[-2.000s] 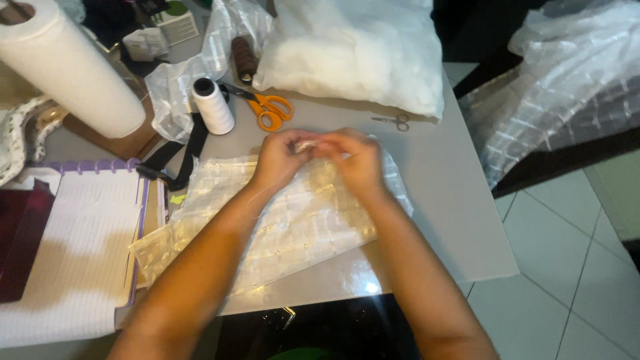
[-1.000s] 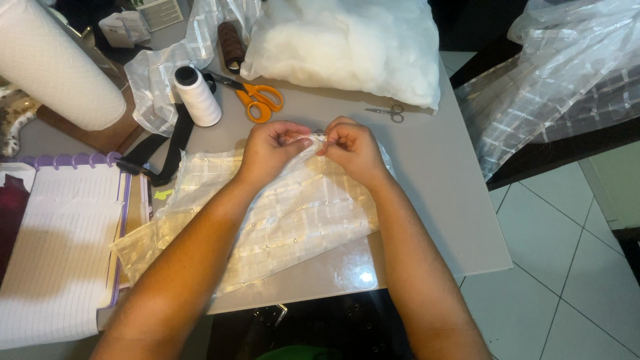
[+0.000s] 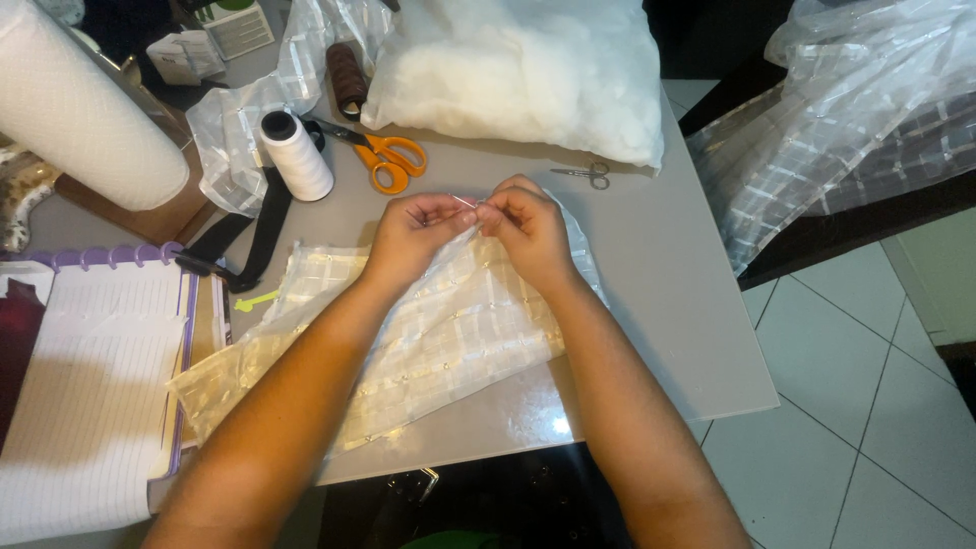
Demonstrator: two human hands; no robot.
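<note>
A sheer white checked fabric (image 3: 450, 328) lies over the table, and its upper edge is pinched up between both hands. My left hand (image 3: 419, 229) grips that edge between thumb and fingers; a thin sewing needle (image 3: 463, 201) shows at its fingertips. Close against it, my right hand (image 3: 528, 221) pinches the same edge, its fingers curled. Which hand holds the needle I cannot tell. Small metal scissors (image 3: 587, 175) lie beyond my right hand. Orange-handled scissors (image 3: 393, 160) and a white thread cone (image 3: 297, 156) are beyond my left hand.
A fiber-filled sheer bag (image 3: 518, 69) lies at the back beside a brown thread spool (image 3: 346, 80). At left are a paper towel roll (image 3: 84, 107), black strap (image 3: 267, 229) and open ring-bound notebook (image 3: 99, 381). More sheer fabric (image 3: 846, 114) hangs at right beyond the table edge (image 3: 732, 244).
Both hands remain together at the fabric's upper edge. The fingers have shifted, and the needle now shows between them.
</note>
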